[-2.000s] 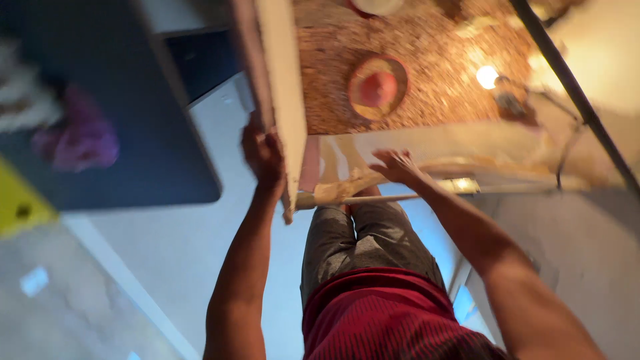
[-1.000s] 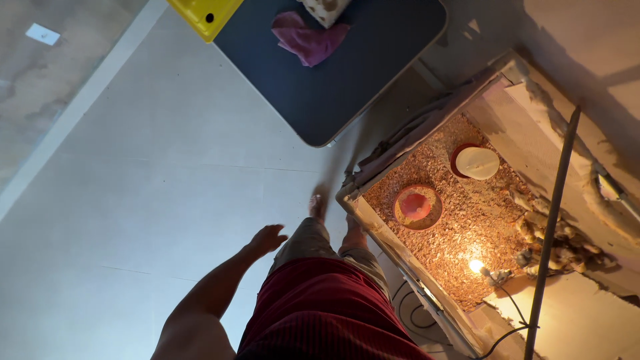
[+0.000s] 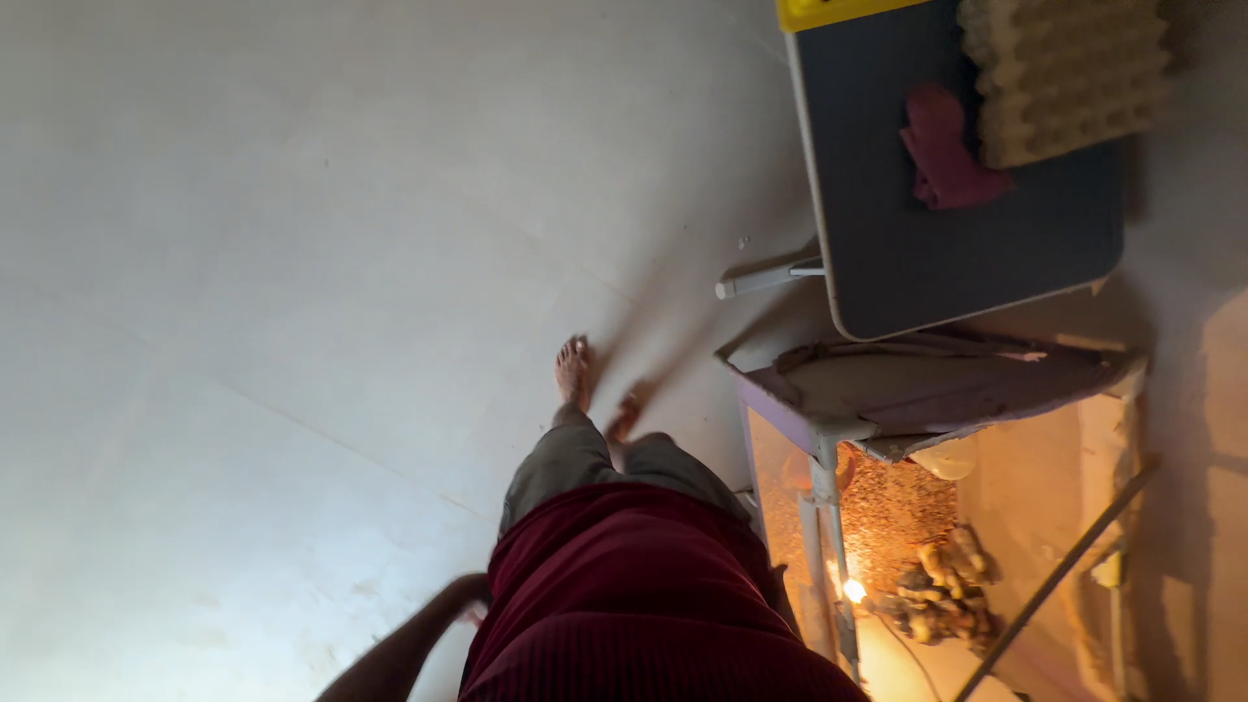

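Note:
My left hand (image 3: 475,597) hangs beside my hip at the lower left, mostly hidden behind the dark red shirt (image 3: 624,595); its fingers cannot be made out. My right hand is out of view. To the right of my body stands a box brooder with wood-shavings bedding (image 3: 902,507). A lit bulb (image 3: 854,591) glows inside it, next to a huddle of several chicks (image 3: 941,590). A pale round dish (image 3: 948,458) shows partly under the box's edge. A dark rod (image 3: 1058,575) lies slanted across the box.
A dark-topped table (image 3: 975,263) stands at the upper right, with a pink cloth (image 3: 944,156), egg trays (image 3: 1068,78) and a yellow object (image 3: 843,12) on it. Its leg (image 3: 770,280) juts out over the pale floor (image 3: 292,292). My bare feet (image 3: 573,370) are on that floor.
My hands were at the brooder's edge two seconds ago; the right one has left the view and the left one has come down beside my hip. The view has turned and shifted widely.

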